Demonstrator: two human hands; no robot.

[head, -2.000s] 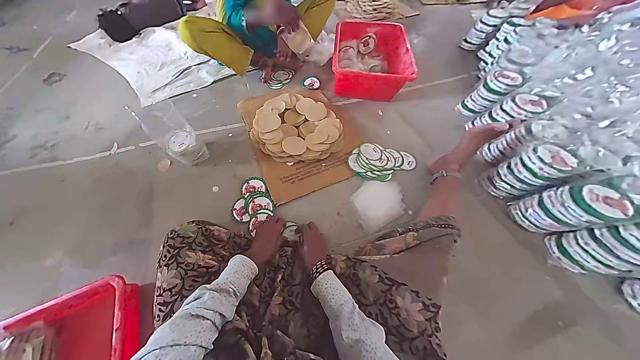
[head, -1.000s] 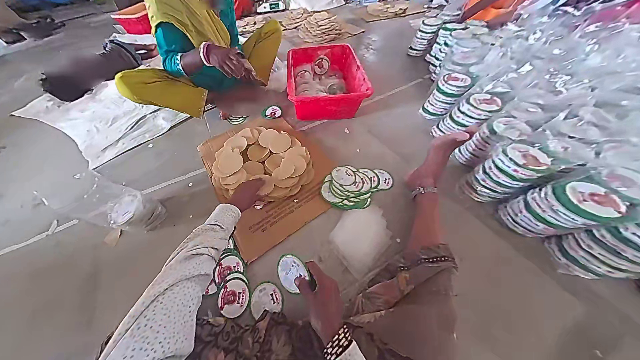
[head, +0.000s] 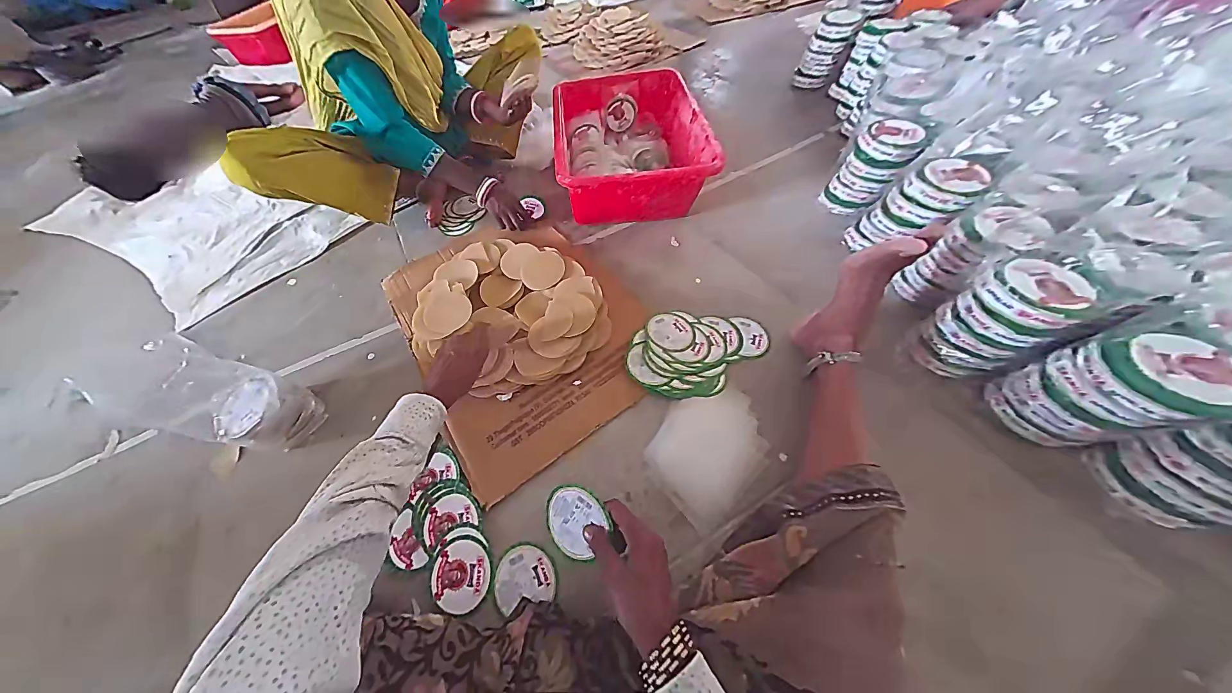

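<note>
My left hand (head: 460, 366) reaches onto the near left edge of a ring-shaped heap of thin tan discs (head: 539, 351), which lies on a flattened cardboard sheet (head: 539, 448); its fingertips are hard to make out. In my right hand (head: 635, 568), a round printed label with a green rim (head: 575, 520) is pinched between thumb and fingers. Below it another round label (head: 525, 579) lies on the floor, beside an overlapping pile of green-rimmed labels (head: 461, 573). To the right of the cardboard is a second label pile (head: 688, 351), with a stack of clear plastic sheets (head: 707, 457) just below.
A person (head: 385, 106) sits across from me, near a red plastic crate (head: 640, 192) holding round packs. Many plastic-wrapped stacks of labelled discs (head: 1049, 298) fill the right side. A clear bag (head: 192, 390) lies at left, below a white cloth (head: 192, 250). My bare foot (head: 857, 289) extends forward.
Both hands were together at my lap two seconds ago. Since then my left hand has gone forward to the tan discs, and my right hand has a label raised in it.
</note>
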